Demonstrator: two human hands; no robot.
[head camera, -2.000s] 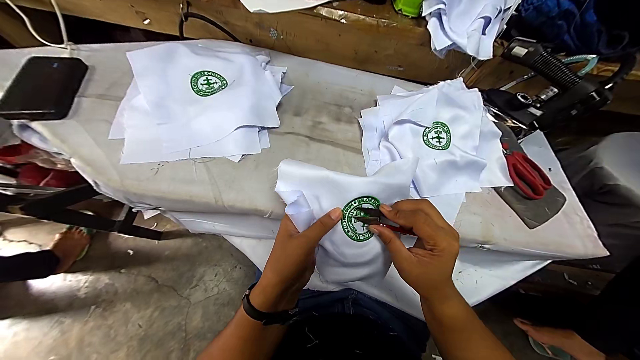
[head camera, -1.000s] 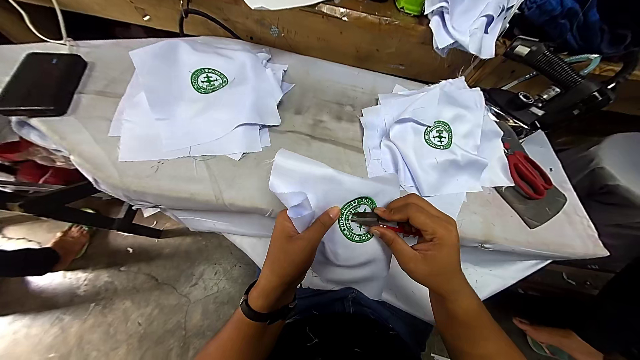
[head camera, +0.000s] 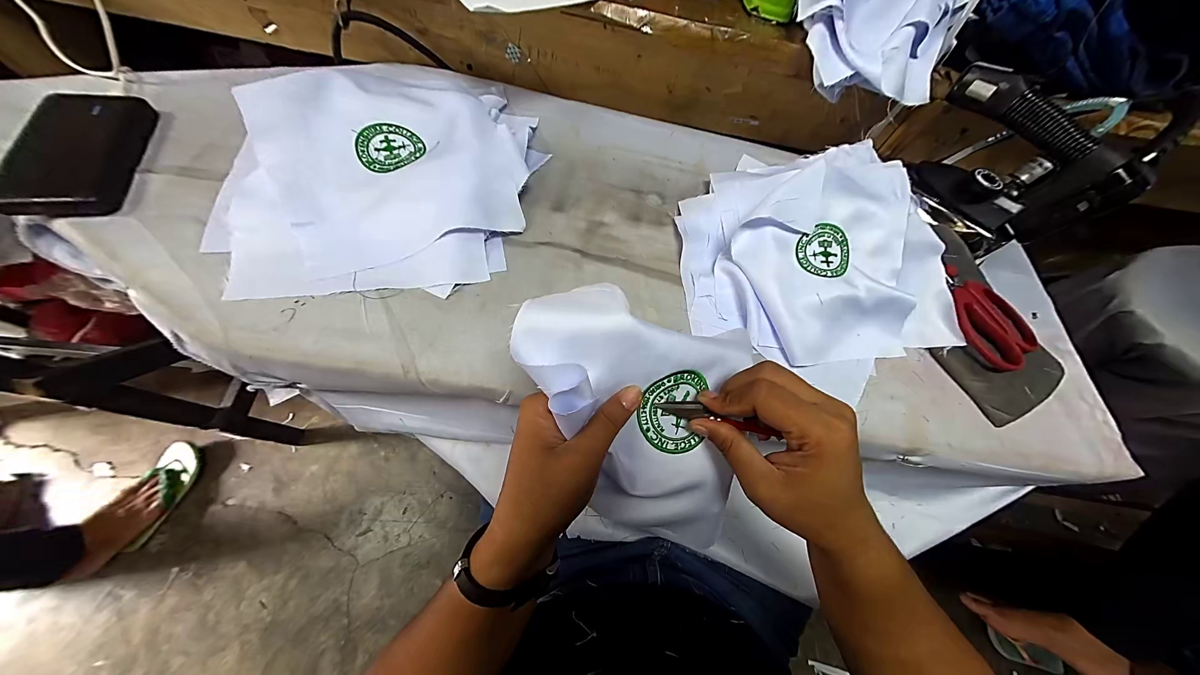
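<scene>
A white fabric piece (head camera: 609, 328) with a round green embroidered emblem (head camera: 656, 441) is held over my lap at the table's near edge. My left hand (head camera: 562, 459) pinches its left side, the thumb beside the emblem. In my right hand (head camera: 792, 450) is a small cutting tool with a red handle (head camera: 745, 426), perhaps thread snips; its metal tip lies on the emblem. To the upper left lies a stack of white fabric pieces (head camera: 375, 216), the top one with a green emblem. A second such stack (head camera: 806, 300) lies to the right, just beyond my right hand.
Red-handled scissors (head camera: 994, 323) rest on a grey flat pad (head camera: 1022, 394) by the right stack. A black power bank or similar box (head camera: 80, 150) lies far left on the cloth-covered table (head camera: 600, 225). Black machinery (head camera: 1050, 159) stands at the back right. Other people's feet show on both sides.
The fabric and both hands have stayed in nearly the same place. The tool's tip has shifted slightly over the emblem, and the fabric's upper edge has changed its fold.
</scene>
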